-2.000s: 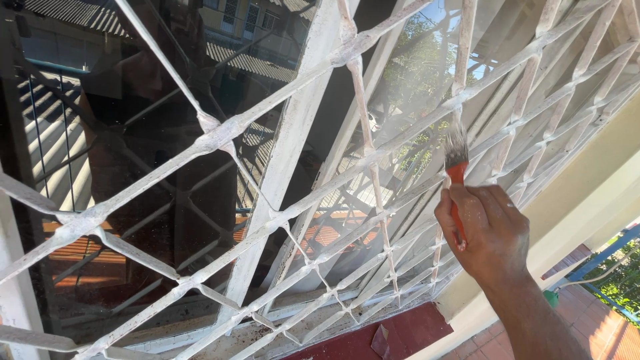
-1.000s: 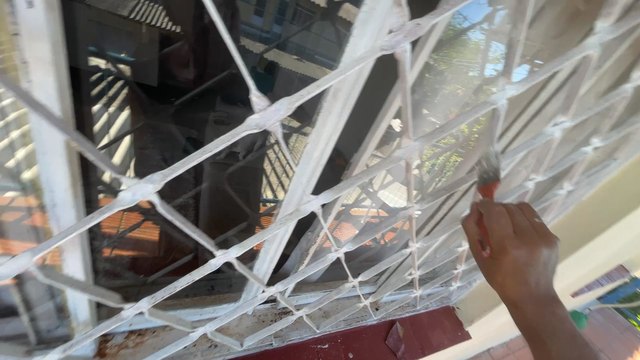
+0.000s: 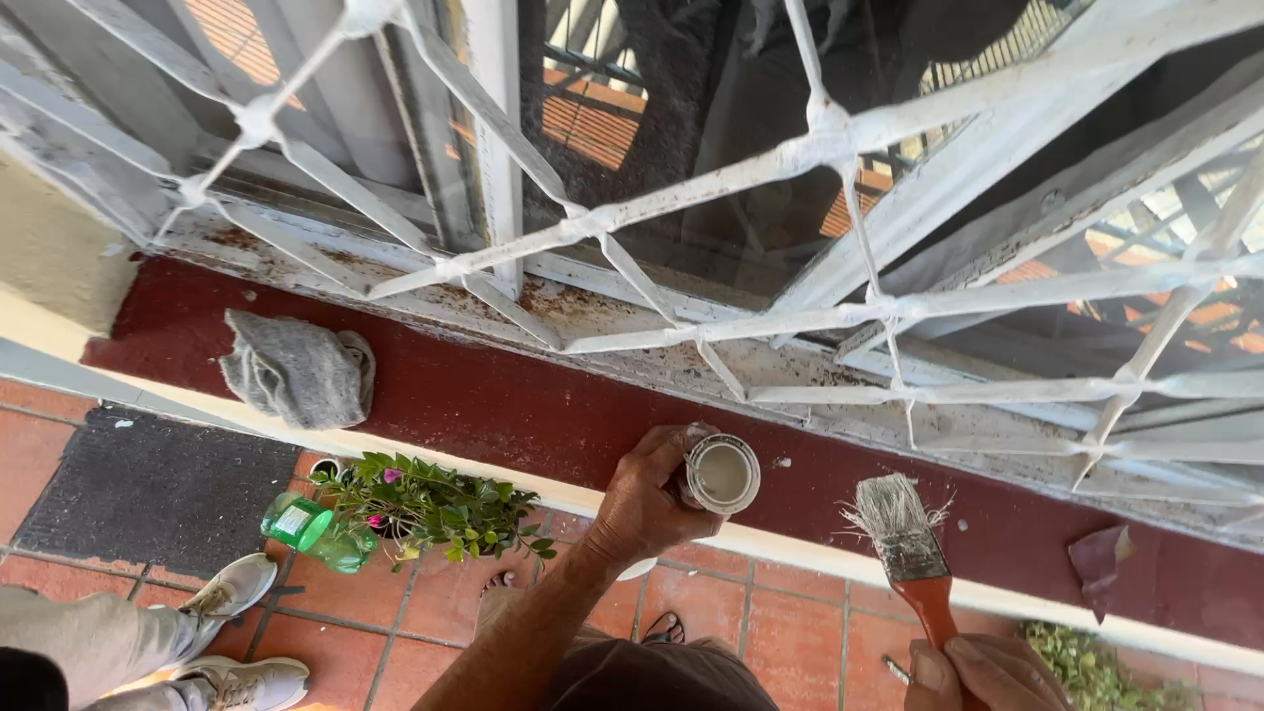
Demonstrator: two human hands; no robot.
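My left hand [image 3: 647,499] grips a small open can of whitish paint [image 3: 722,474] over the dark red window sill. At the lower right my right hand [image 3: 978,676] holds a paintbrush [image 3: 913,553] by its red handle, its splayed bristles pointing up and coated whitish. The brush is right of the can, apart from it. Above both hands runs a white metal window grille [image 3: 711,178] of crossed bars with knotted joints. Behind it are glass panes and white frames with rusty, flaking patches along the bottom.
A grey rag [image 3: 296,370] lies on the red sill [image 3: 474,385] at left, and a dark red scrap [image 3: 1098,568] at right. Below are a flowering potted plant [image 3: 444,509], a green plastic bottle [image 3: 296,521], a dark mat [image 3: 148,489] and another person's shoes [image 3: 232,592] on terracotta tiles.
My right hand has brought the brush away from the grille bars to beside the sill. My left hand with the can has come into view. The view has swung down and left.
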